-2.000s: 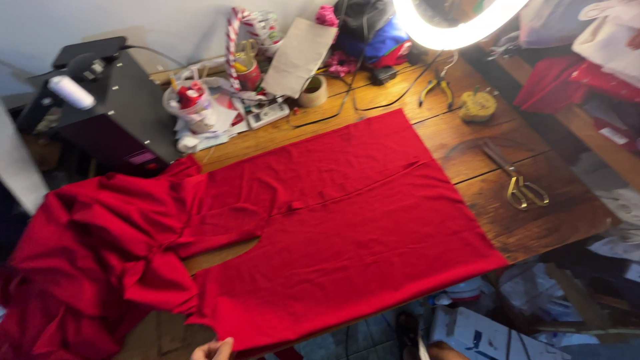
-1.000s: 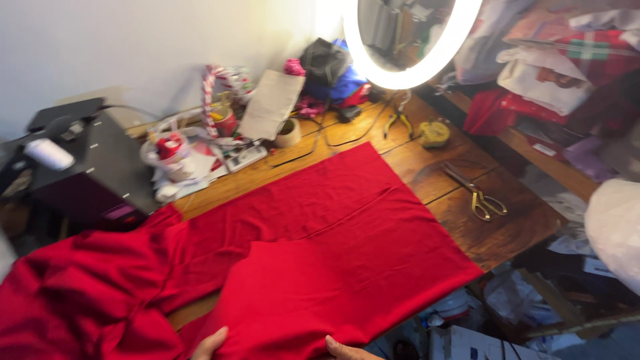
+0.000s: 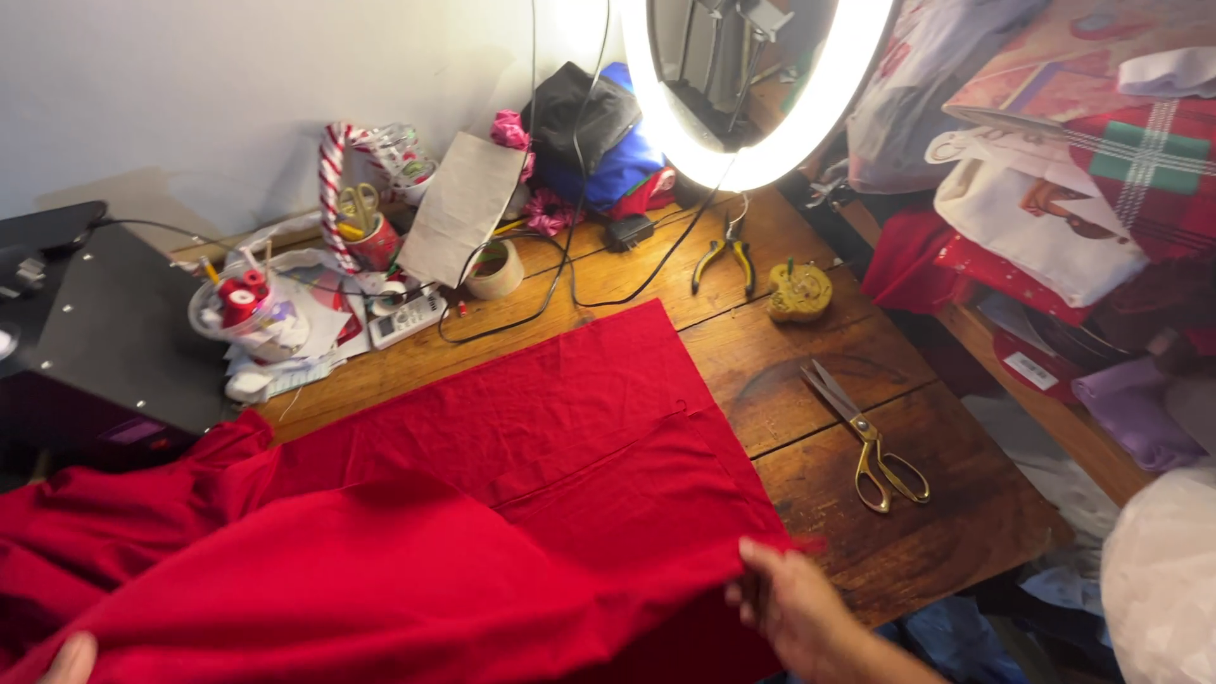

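Observation:
Red fabric (image 3: 570,456) spreads over the wooden table, its near layer lifted and billowing, its left part bunched up. My right hand (image 3: 788,603) grips the fabric's near edge by the right corner, the fingertips partly hidden. At the lower left, my left hand (image 3: 74,660) shows only a fingertip or thumb against the fabric's edge; the rest lies outside the view. Gold-handled fabric shears (image 3: 866,437) lie on the table to the right of the cloth, blades slightly apart. Behind them are a yellow pincushion (image 3: 800,291) and yellow-and-black pliers (image 3: 725,261).
A lit ring light (image 3: 741,171) stands at the back. Along the wall are a black machine (image 3: 114,342), a plastic cup of thread spools (image 3: 249,313), a tape roll (image 3: 494,271) and loose cables. Folded cloths (image 3: 1035,228) fill a shelf at right; the wooden table's edge (image 3: 1016,560) is near.
The near layer of red fabric, flatter before, is now lifted. My right hand has moved right along its edge to the corner. My left hand has moved left.

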